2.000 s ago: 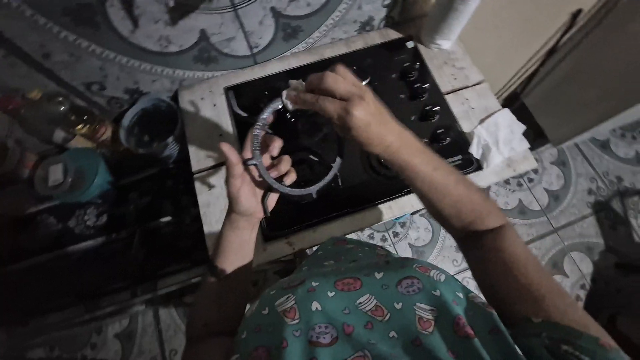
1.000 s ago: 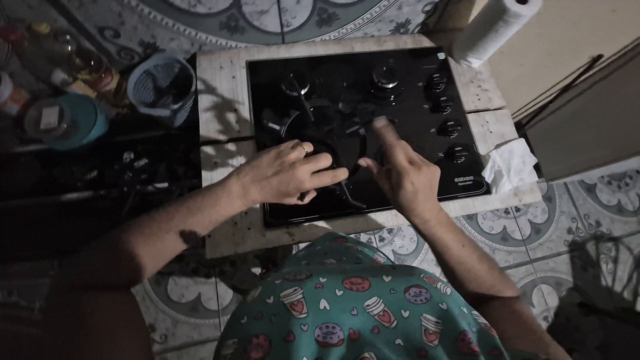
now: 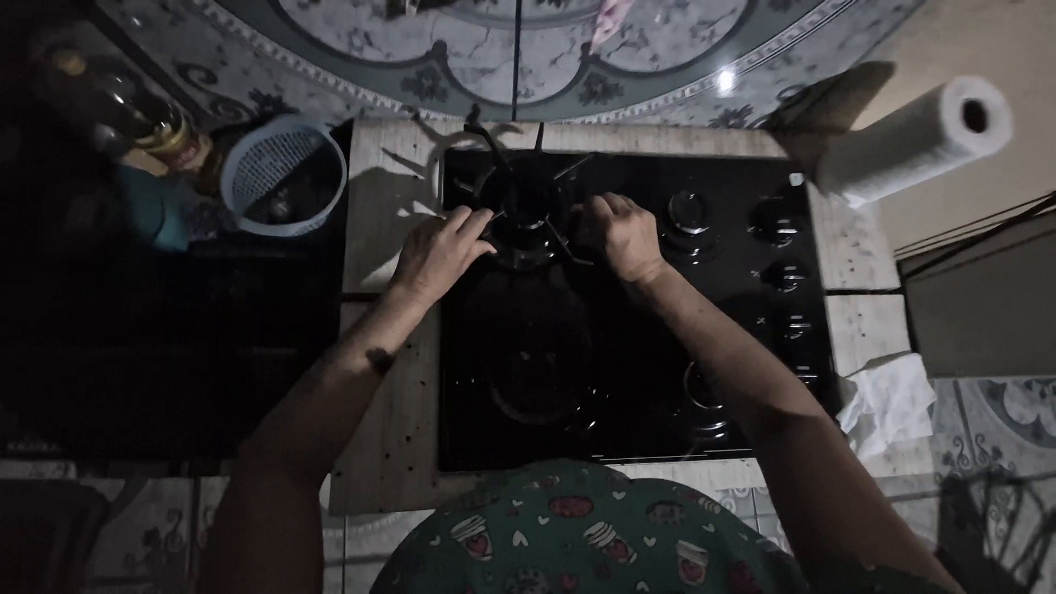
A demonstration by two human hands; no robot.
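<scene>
A dark pan support (image 3: pixel 568 246) with several prongs is over the upper left burner of the black glass cooktop (image 3: pixel 635 330), one prong reaching toward the tiled wall. My left hand (image 3: pixel 445 252) has its fingers curled at the support's left side. At its right side is my right hand (image 3: pixel 623 235), fingers bent down. Both hands seem to pinch its rim, though the fingertips are partly hidden. Right of my right hand sits another burner (image 3: pixel 687 213), and a further burner (image 3: pixel 705 388) lies near my right forearm.
Control knobs (image 3: pixel 788 276) line the cooktop's right side. A paper towel roll (image 3: pixel 924 140) stands at the back right, a crumpled white paper (image 3: pixel 891 404) at the right edge. A blue plastic basket (image 3: pixel 285 223) and an oil bottle (image 3: pixel 177 148) are at the left.
Two seconds ago my left hand held a grey ring and my right hand a white wad against it; neither is in my hands now. Both hands have moved to the upper left burner.
</scene>
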